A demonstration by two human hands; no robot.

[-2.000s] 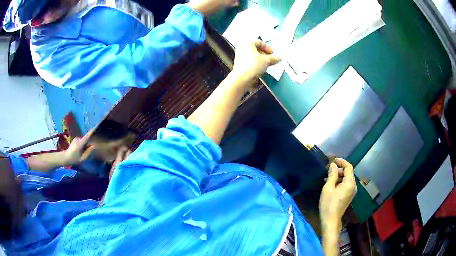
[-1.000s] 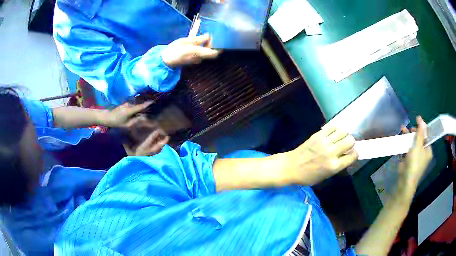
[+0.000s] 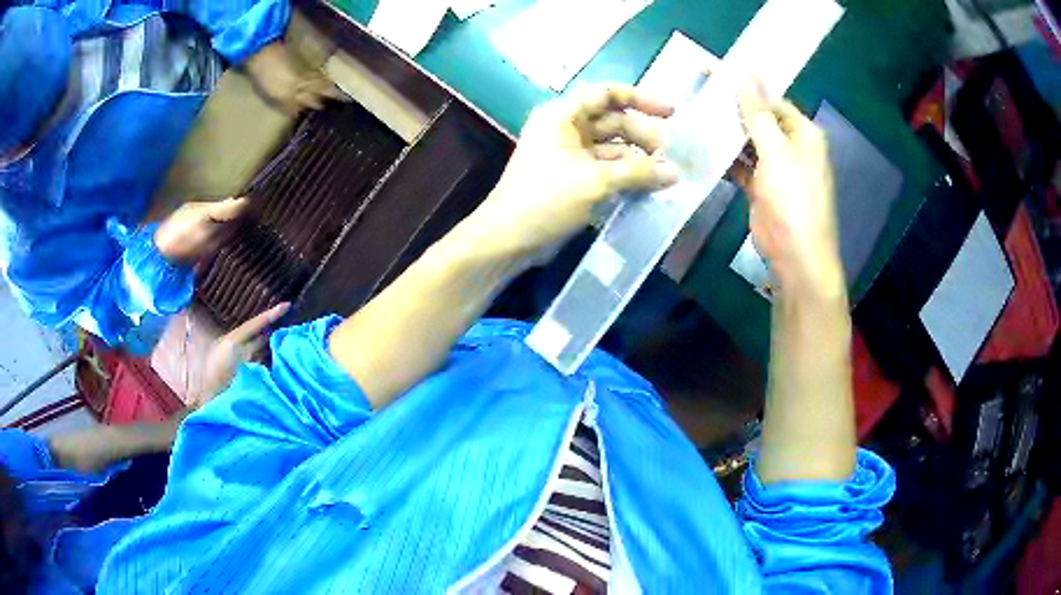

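A long white-and-clear label strip [image 3: 632, 252] is held diagonally in front of my chest, with a few small white pieces on its lower part. My left hand [image 3: 582, 157] is at its left edge, fingers curled, fingertips touching the strip near its middle. My right hand [image 3: 789, 174] grips the strip's right edge, with the thumb on top. Behind the hands, a display panel [image 3: 678, 67] lies on the green bench, partly hidden by the strip. A second grey panel [image 3: 863, 192] lies to its right, partly behind my right hand.
White sheets [image 3: 556, 37] lie on the green bench top [image 3: 465, 70]. A divided carton [image 3: 370, 221] stands at left, with coworkers' hands around it. Another white panel [image 3: 968, 299] lies among red and black items at right.
The strip has swung from nearly level at right to a diagonal in front of my chest. My view has shifted right. The coworker's blue panel over the carton is no longer in sight.
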